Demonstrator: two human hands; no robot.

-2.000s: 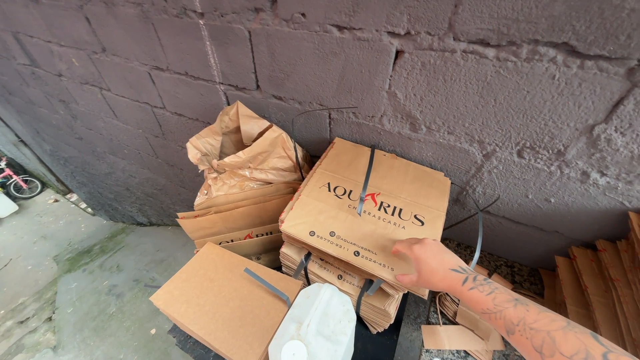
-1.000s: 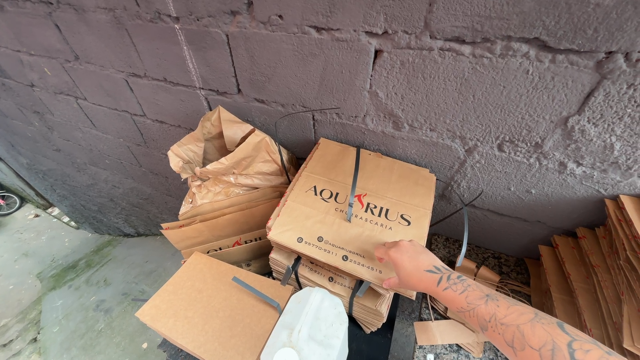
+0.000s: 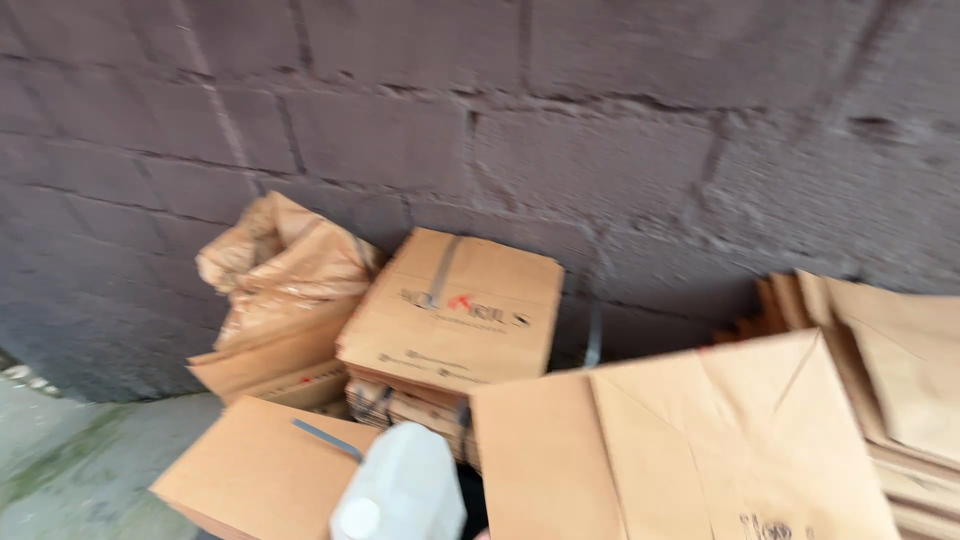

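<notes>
A folded kraft paper bag spans the lower right foreground, its printed patch cut off by the bottom edge. At its lower left edge a sliver of a fingertip shows, probably from my left hand; its grip is hidden. My right hand is out of sight. Behind lies a stack of printed flat kraft bags with a dark strap across its top. More bags with dark straps lie beneath it. To the left stand kraft bags under crumpled brown paper.
A translucent white plastic jug stands at the bottom centre, beside a plain brown stack with a grey strap. Upright kraft bags lean at the right. A painted block wall rises behind, with concrete ground at the lower left.
My right hand has left the printed stack and gone out of view. A large kraft bag now covers the lower right. The view has shifted.
</notes>
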